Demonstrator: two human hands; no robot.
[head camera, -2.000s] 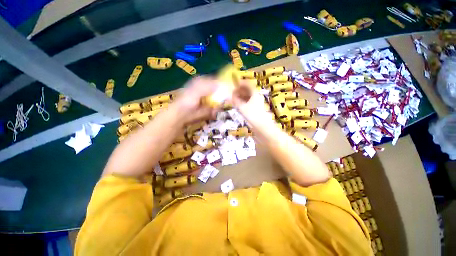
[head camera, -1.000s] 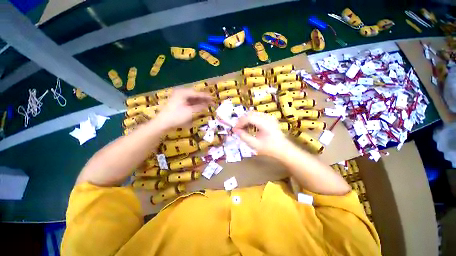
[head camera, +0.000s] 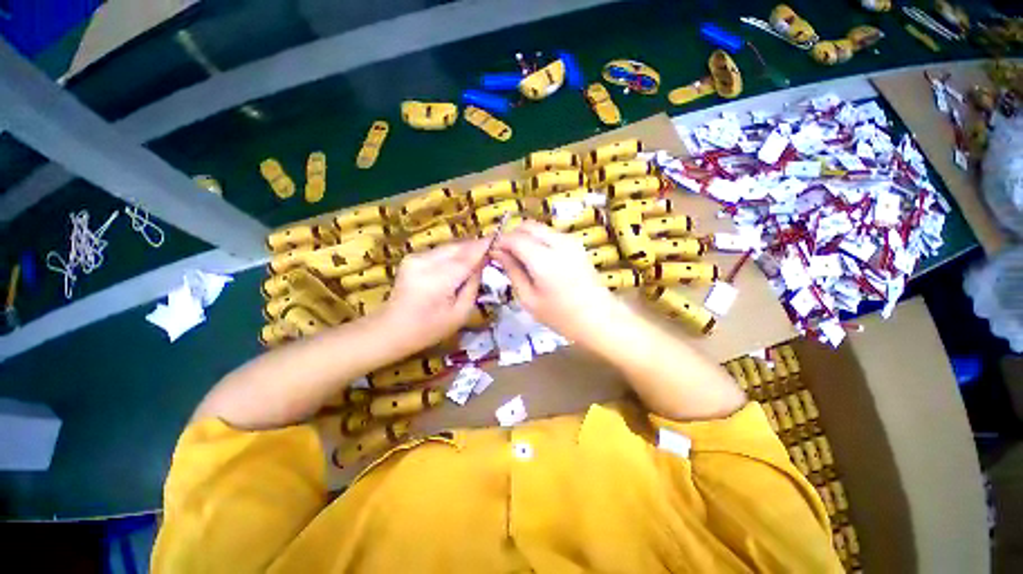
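Observation:
My left hand (head camera: 435, 289) and my right hand (head camera: 552, 275) meet at the fingertips over the middle of the board. They pinch a small thin piece between them, seen nearly edge-on; it looks like a white wired piece (head camera: 500, 233), but the fingers hide most of it. A small heap of white wired pieces (head camera: 514, 336) lies just below and behind the hands. Yellow housings (head camera: 555, 179) lie in rows on the brown work board (head camera: 583, 383) on both sides of the hands. Some housings (head camera: 318, 297) lie askew on top of the left rows.
A large heap of white wired pieces with red leads (head camera: 836, 213) lies at right. An open carton (head camera: 897, 448) with rows of housings stands at lower right. The green belt (head camera: 325, 123) carries yellow parts, blue cylinders (head camera: 721, 38) and white cords (head camera: 84, 249). White scrap (head camera: 185, 305) lies left.
My hands were apart, the right at the small heap and the left above the rows; now they meet around a small piece. Parts on the belt have shifted right relative to the board.

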